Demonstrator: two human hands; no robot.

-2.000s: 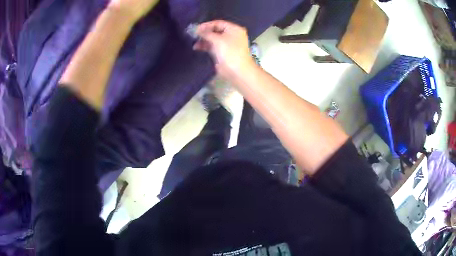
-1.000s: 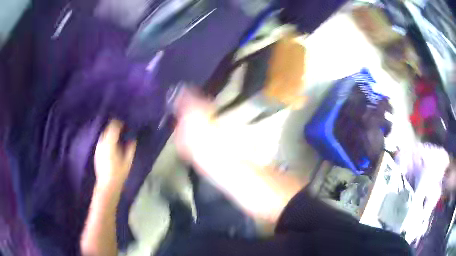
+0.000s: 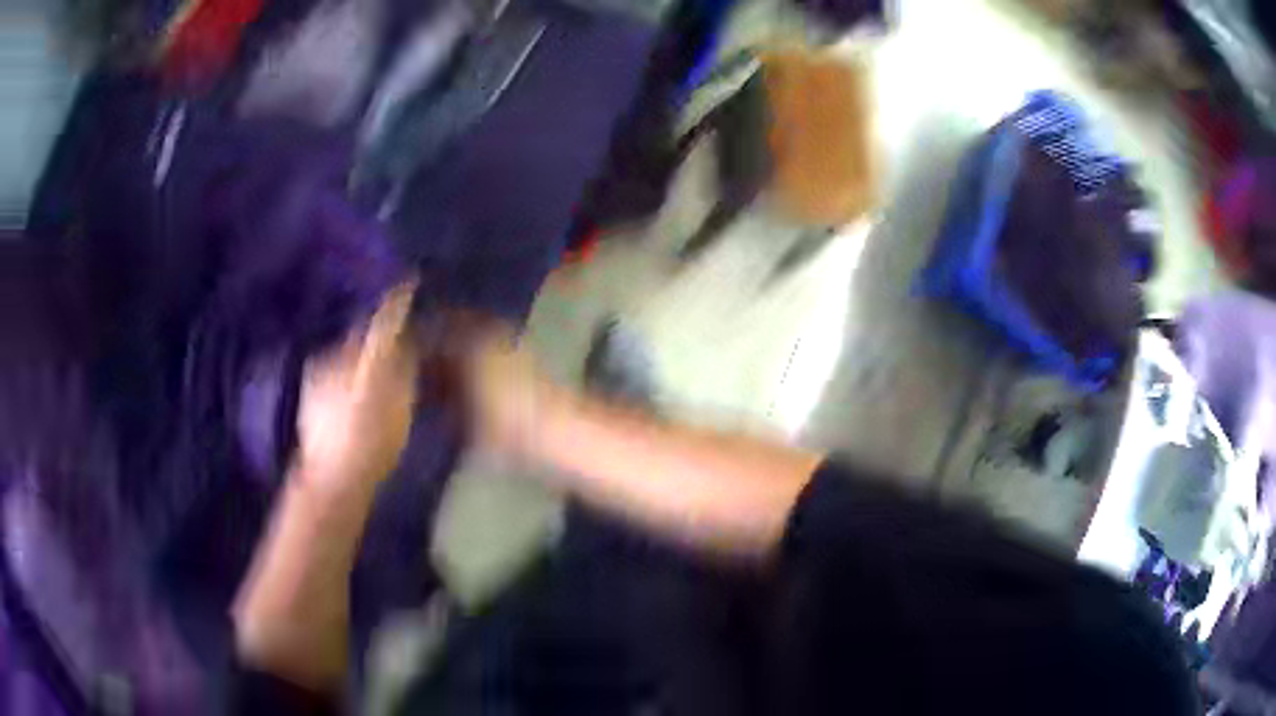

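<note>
The view is blurred. My left hand is over dark purple cloth at the left, fingers pointing up and away from me. My right hand is close beside it, at the near edge of the smooth dark purple table cover. The blur hides the right fingers against the dark cloth. I cannot tell whether either hand grips a piece. Crumpled purple cloth lies around and left of the left hand.
A blue lattice basket with dark cloth stands on the pale floor at the right. A small orange-brown stool is beyond the table's right side. A pale purple cloth heap and white papers are at the far right.
The view has turned since two seconds ago. My right hand has come down next to my left hand; the small pale thing earlier at its fingertips cannot be made out now.
</note>
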